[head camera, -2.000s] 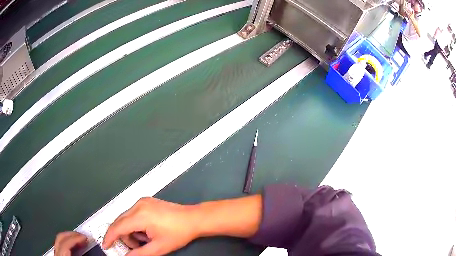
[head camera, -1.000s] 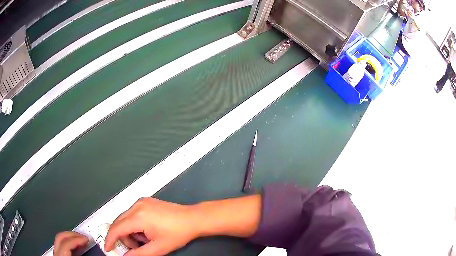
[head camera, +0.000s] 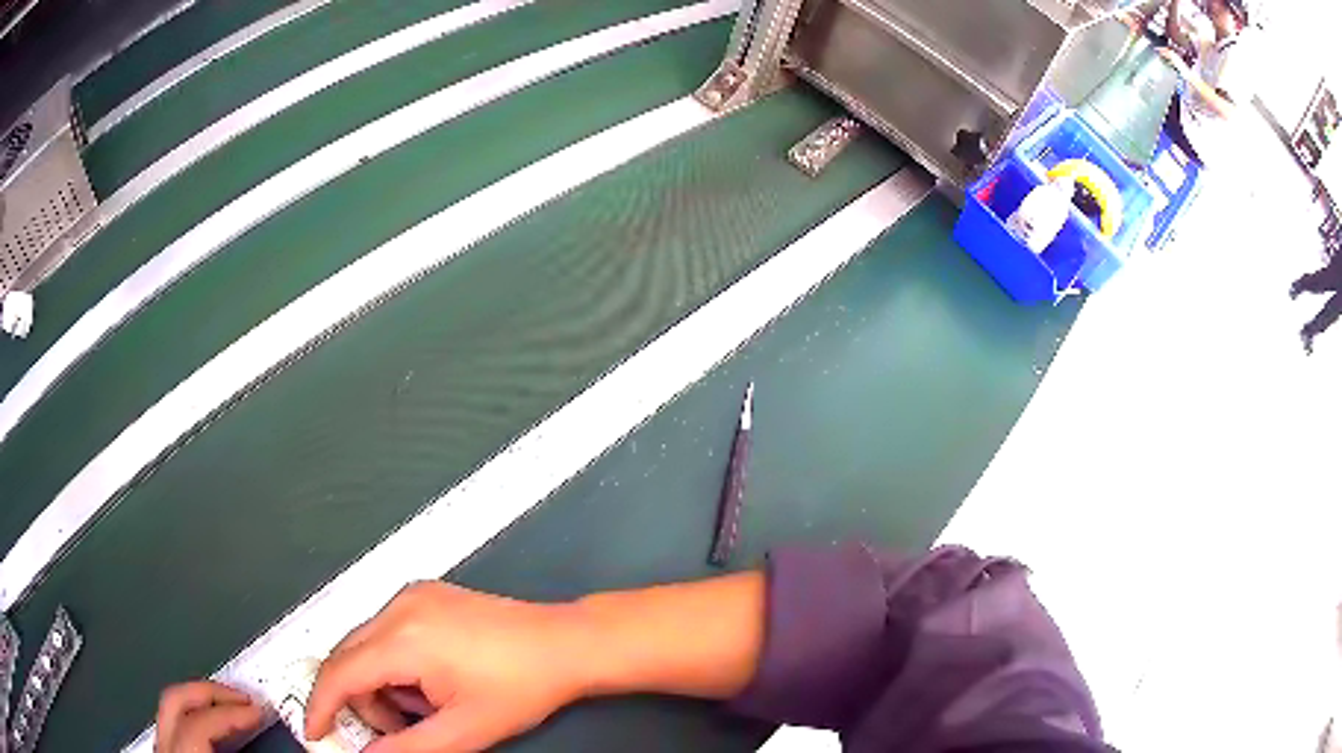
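My right hand is at the bottom edge, its fingers curled round a small whitish thing that is mostly hidden; it may be the glue bottle. My left hand is at the bottom left, cut off by the picture's edge, with its fingers bent; what it touches is hidden. Both hands are over the white lane strip. A dark stick-shaped tool with a bright pointed tip lies on the green worktop, right of the strip and beyond my right forearm.
Grey strip parts with round positions lie on the green belt at the lower left and beside the metal machine. A blue bin at the bench edge holds a white bottle and a yellow ring. Person parts show at the top right.
The strip part by the machine has moved up and right, towards the machine. The strip parts at the lower left have moved slightly the same way. My hands have hardly moved.
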